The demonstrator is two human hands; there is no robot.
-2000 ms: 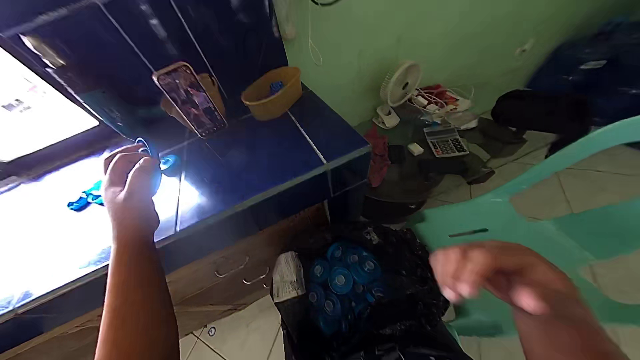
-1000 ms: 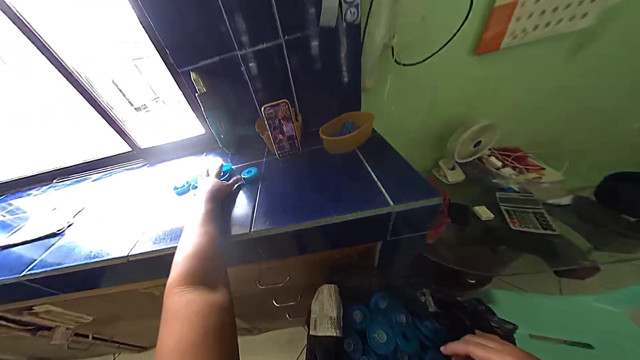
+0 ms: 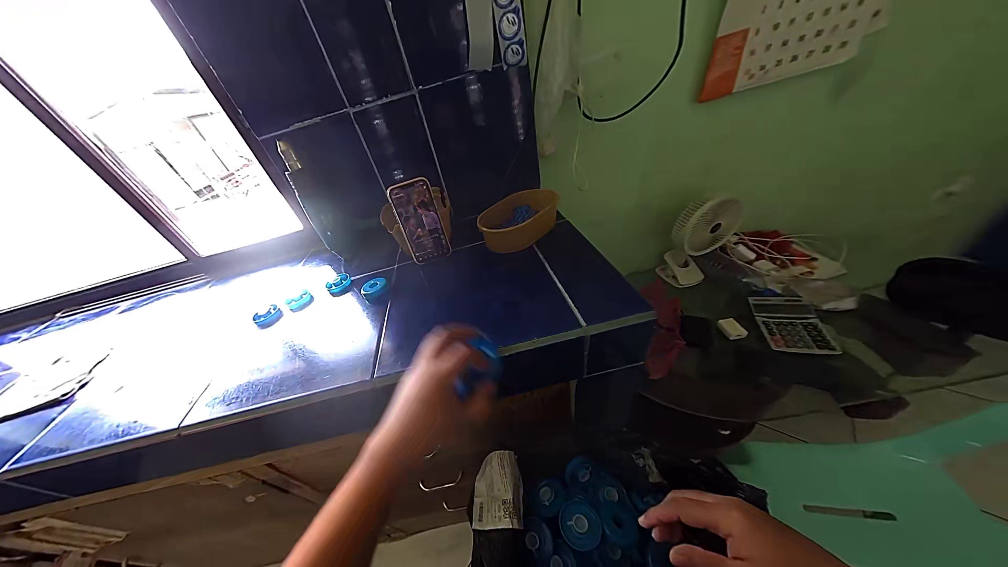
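My left hand (image 3: 445, 374), blurred, is at the front edge of the blue tiled counter (image 3: 488, 303) and holds a blue plastic cap (image 3: 479, 366). Several more blue caps stand in a slanting row on the sunlit tiles, among them one cap (image 3: 375, 290) at the right end and one cap (image 3: 268, 316) at the left end. My right hand (image 3: 709, 524) is beside a black plastic bag (image 3: 693, 472) full of blue caps (image 3: 580, 524), its fingers partly curled. Nothing shows between those fingers.
A phone (image 3: 420, 220) leans on a tan holder beside a tan oval basket (image 3: 518, 222) with small blue things. Right of the counter are a small white fan (image 3: 705, 228), a calculator (image 3: 795, 325) and a green plastic chair (image 3: 866, 480). A window (image 3: 181, 157) is at the left.
My left hand has moved from the row of caps, right and toward the counter's front edge, and now has a blue cap in it. The view has swung between frames.
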